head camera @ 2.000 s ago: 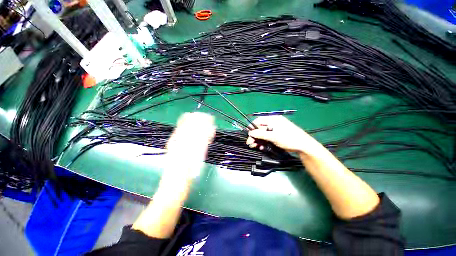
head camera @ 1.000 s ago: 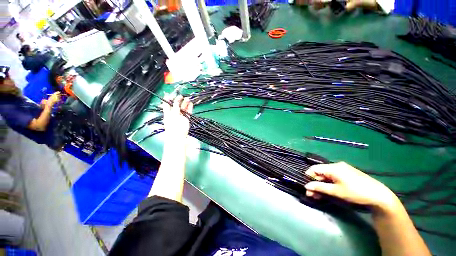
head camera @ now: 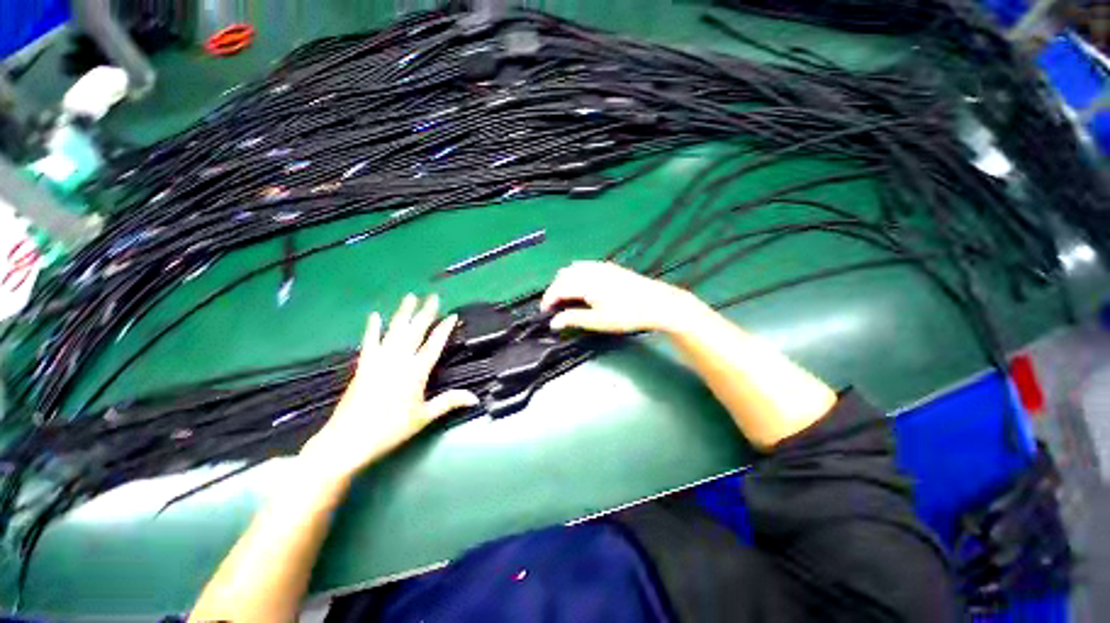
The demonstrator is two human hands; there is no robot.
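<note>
A bundle of black cables (head camera: 231, 414) lies along the near side of the green table. Flat black splitter blocks (head camera: 517, 380) sit in it between my hands. My left hand (head camera: 387, 387) lies flat on the bundle with fingers spread, left of the blocks. My right hand (head camera: 609, 298) has its fingers curled on the cords just right of the blocks; its fingertips are partly hidden among them. A slim craft knife (head camera: 493, 252) lies alone on the green beyond the bundle. A short cable piece (head camera: 287, 270) lies left of it.
A large heap of black cable harnesses (head camera: 402, 134) arcs across the far side. Orange-red scissors (head camera: 230, 39) lie at the far left. Grey posts (head camera: 49, 201) stand at the left. A blue bin (head camera: 962, 444) and a small red bin (head camera: 1026, 383) are below the right table edge.
The view has swung right. My left hand has moved from the bundle's left end to beside the splitter blocks and spread flat. My right hand stays on the cords, now right of the blocks.
</note>
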